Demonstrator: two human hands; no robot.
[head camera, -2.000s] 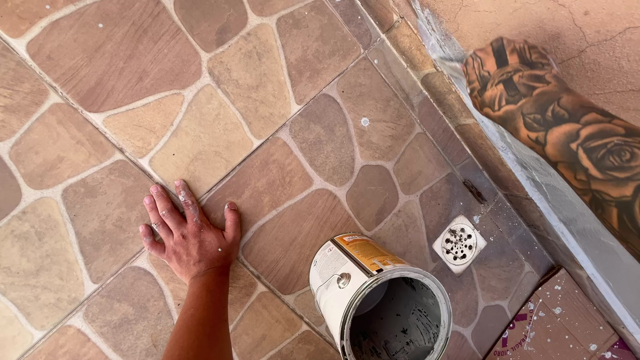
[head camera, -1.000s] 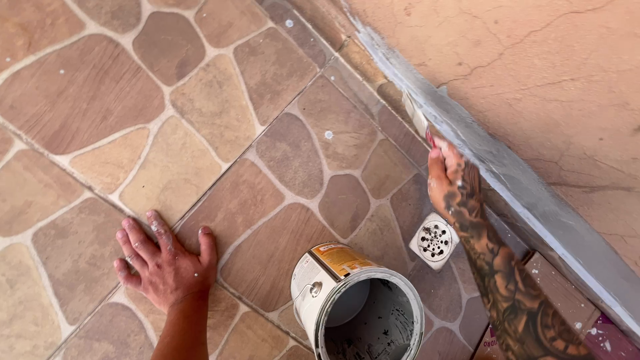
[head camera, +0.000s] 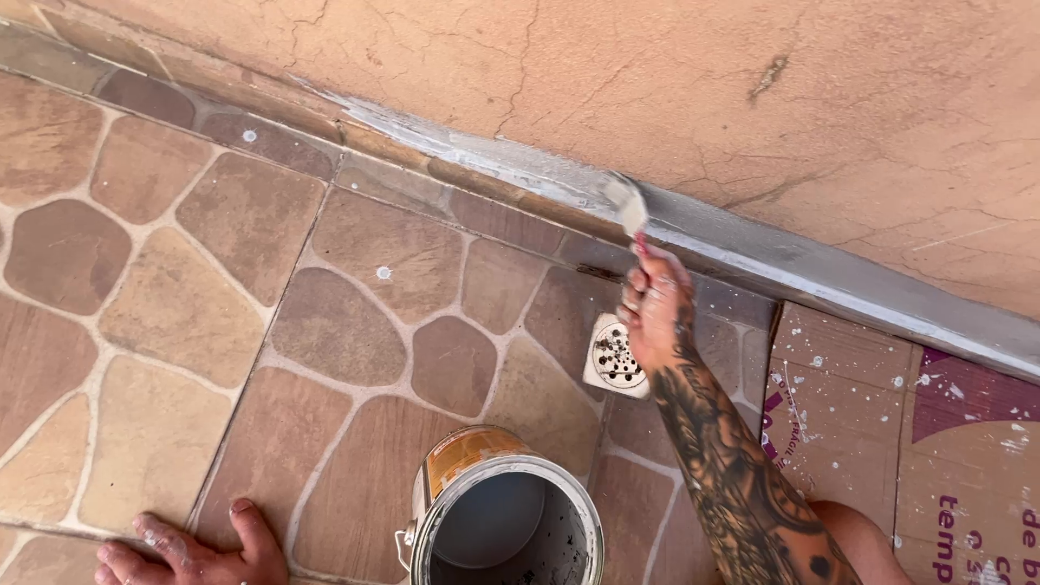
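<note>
My right hand (head camera: 656, 305), flecked with paint, grips the red handle of a paintbrush (head camera: 627, 203). The brush's pale head is blurred against the grey-painted strip (head camera: 756, 236) along the base of the wall. At the bottom left my left hand (head camera: 195, 552) lies palm down on the stone-patterned floor tiles (head camera: 276, 439), fingers spread, holding nothing. Between the hands stands a metal paint can (head camera: 467, 451) with its top uncovered and grey paint showing inside.
A square floor drain cover (head camera: 609, 366) sits beside my right wrist. Paint-spattered cardboard (head camera: 845, 366) covers the floor at the right. Above the strip rises a cracked, peach-coloured wall (head camera: 650, 81). White paint drops dot the tiles.
My right hand has come into sight; two seconds ago only the forearm showed. The brush is now further down the strip, toward the cardboard, than one second ago. The view has turned toward the wall.
</note>
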